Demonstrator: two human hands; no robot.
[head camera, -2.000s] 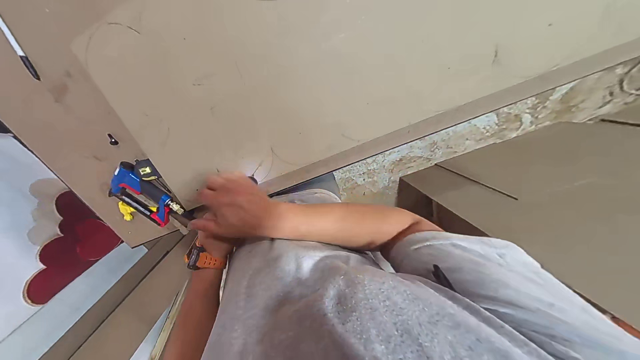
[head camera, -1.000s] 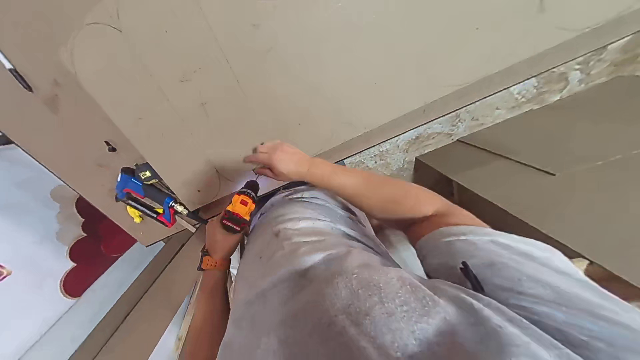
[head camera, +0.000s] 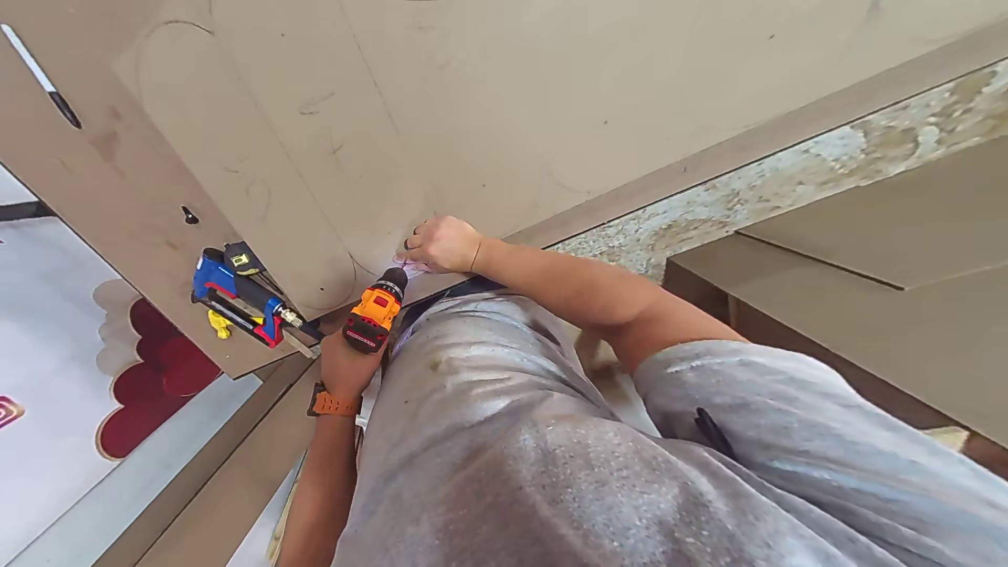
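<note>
My left hand (head camera: 346, 364) grips an orange and black cordless drill (head camera: 376, 312) at the near edge of a large brown board (head camera: 472, 118). The drill's chuck points away from me, toward the fingertips of my right hand (head camera: 442, 246). A small light shines on the board between them. My right hand rests low over the board near its edge, fingers bent; whether they pinch something small cannot be told. The drill's tip is too small to make out. An orange strap is on my left wrist.
Left of the drill lie a blue and black air nailer (head camera: 236, 295), a black tape measure (head camera: 242, 258) and a small yellow object (head camera: 220, 324). A white and black marker (head camera: 39, 75) lies at the upper left. Brown panels (head camera: 850, 236) stand at the right, beyond a mottled floor strip.
Two seconds ago my hands were together near the board's corner, the drill not plainly visible. Since one second ago, the drill has tilted and its chuck has come close to my right fingers.
</note>
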